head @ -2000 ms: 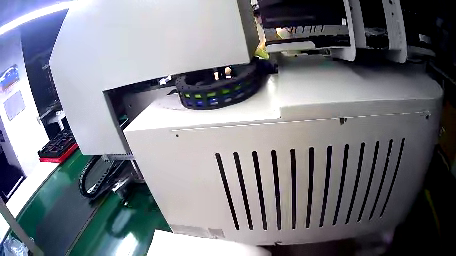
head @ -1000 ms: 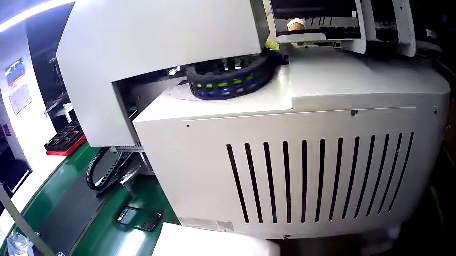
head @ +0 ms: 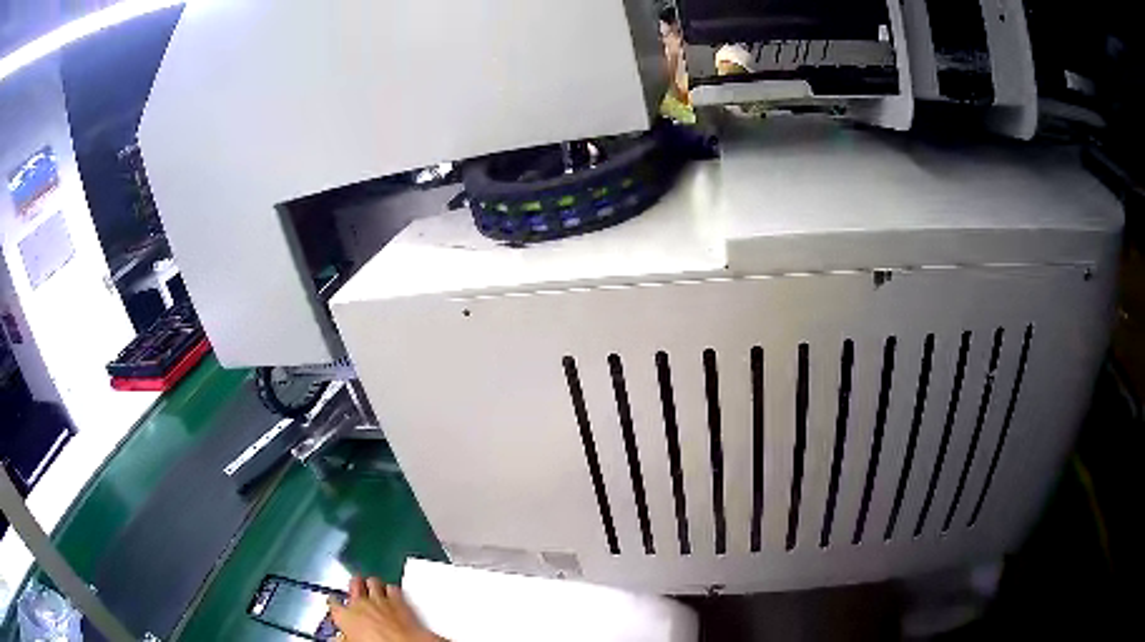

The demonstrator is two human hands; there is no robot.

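A black phone frame [head: 266, 602] with a large open window lies on the green conveyor belt [head: 226, 582] at the lower left. My right hand [head: 381, 617], bare and cut off by the bottom edge, is at the frame's right end. Its thumb and fingertips close on that dark end and partly hide it. The small parts there are too small to tell. My left hand is out of the picture.
A large off-white machine [head: 502, 439] with black vent slots fills the middle and right. A white padded cover [head: 540, 611] lies below it. A metal arm [head: 329, 426], grey post [head: 50, 552], clear bag [head: 48, 617] and red-edged trays [head: 161, 354] stand left.
My right hand has come in from the bottom and taken hold of the frame's end. The frame sits lower and further left. The metal arm under the machine has shifted.
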